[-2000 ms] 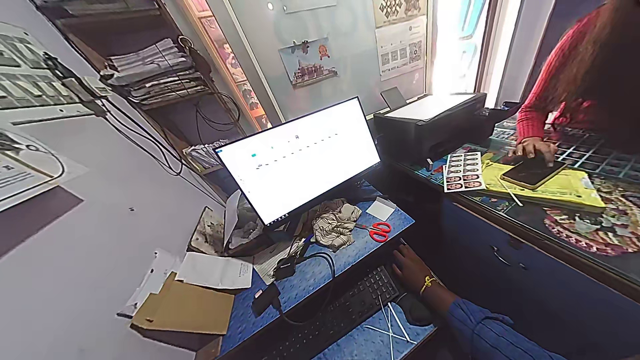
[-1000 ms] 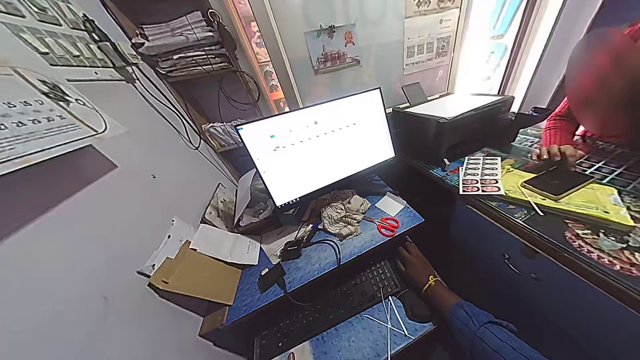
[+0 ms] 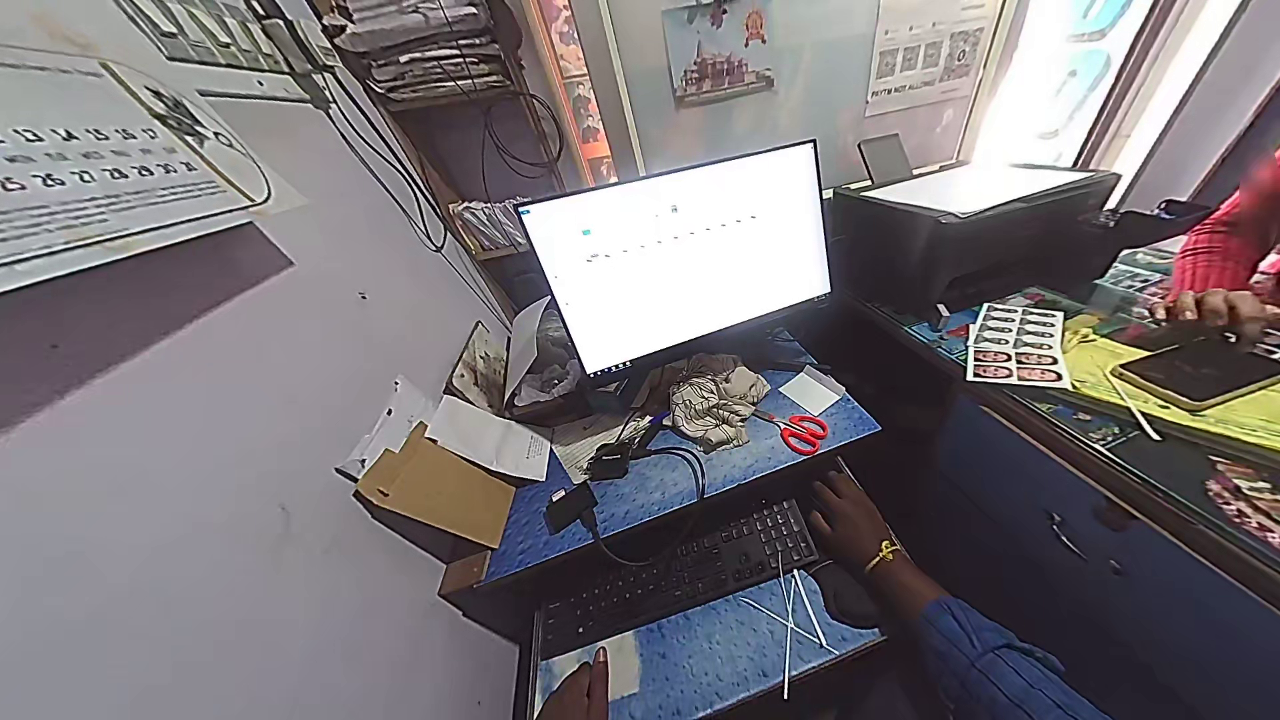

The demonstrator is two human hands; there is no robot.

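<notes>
My right hand [image 3: 846, 520], with a yellow thread at its wrist, lies at the right end of the black keyboard [image 3: 690, 565], beyond the dark computer mouse [image 3: 846, 594]. Whether it holds anything is hidden. At the bottom edge my left hand [image 3: 580, 692] is partly visible, thumb raised, beside a pale patch on the blue keyboard tray [image 3: 690, 640]; its grip is unclear. Thin white strips [image 3: 790, 620] lie crossed on the tray. Above stands a lit monitor [image 3: 690, 250]. Red-handled scissors [image 3: 800, 433] and a crumpled striped cloth [image 3: 715, 400] rest on the desk.
A black printer [image 3: 970, 225] stands behind, right of the monitor. On the glass-topped counter are a sheet of small photos [image 3: 1018, 345] and a phone [image 3: 1200, 372] under another person's hand [image 3: 1215, 308]. Brown envelopes [image 3: 440, 490], cables and a black adapter [image 3: 570, 508] lie at left.
My left hand has come into view at the bottom edge. My right hand stays beside the keyboard. The view has turned somewhat left.
</notes>
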